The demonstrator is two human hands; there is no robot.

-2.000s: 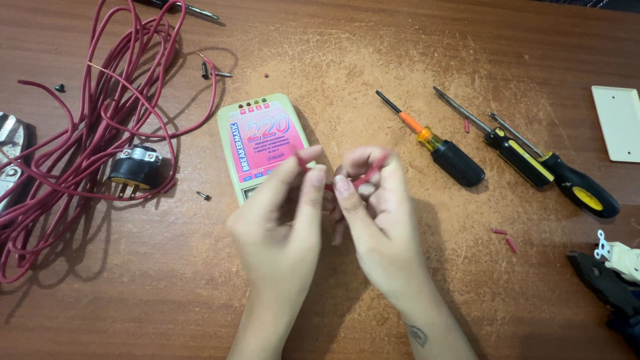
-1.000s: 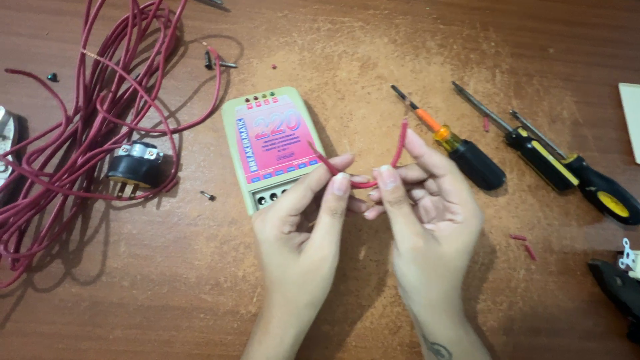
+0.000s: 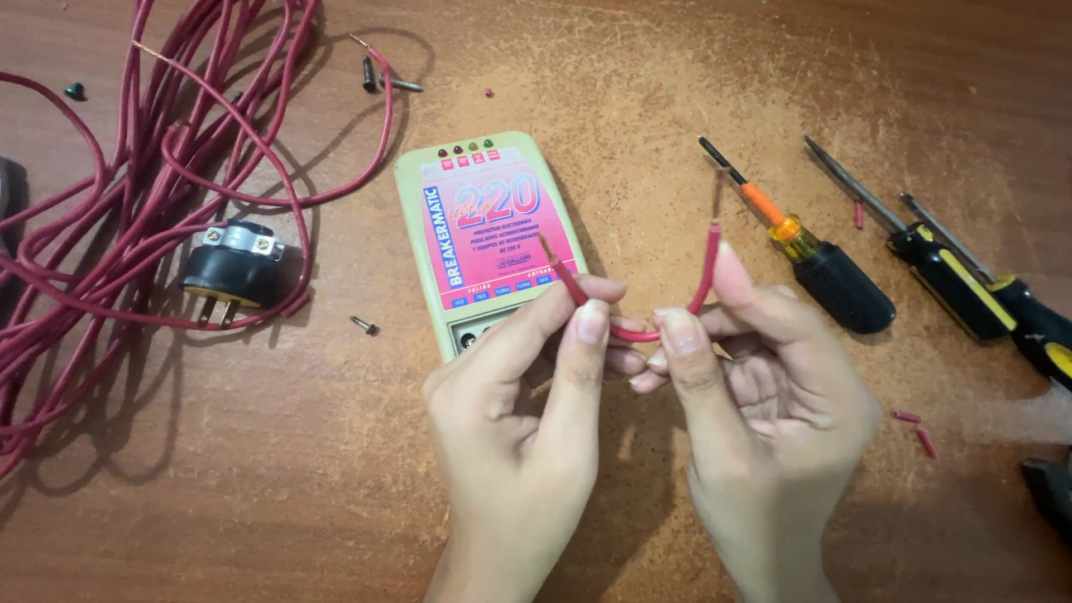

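A short red insulated wire (image 3: 634, 335), bent in a U with bare copper at both ends, is pinched between my two hands. My left hand (image 3: 536, 394) grips it near its left bend, thumb against fingers. With thumb and fingers my right hand (image 3: 745, 394) holds the other side, whose stripped end points up. Behind my hands lies a voltage protector box (image 3: 494, 218) with a pink label and small indicator lights; its lower terminals are partly hidden by my left hand. A black electrical plug (image 3: 230, 272) with metal prongs rests to the left.
A coil of red wire (image 3: 193, 109) covers the left side. Loose screws (image 3: 363, 325) lie nearby. On the right are a black-and-orange screwdriver (image 3: 837, 285), two black-and-yellow screwdrivers (image 3: 955, 280) and bits of red insulation (image 3: 925, 443). A black object (image 3: 1047, 494) shows at the right edge.
The red wire was blurred between my moving hands two seconds ago; now it shows as a U. My hands stay joined on it, and the view has shifted somewhat.
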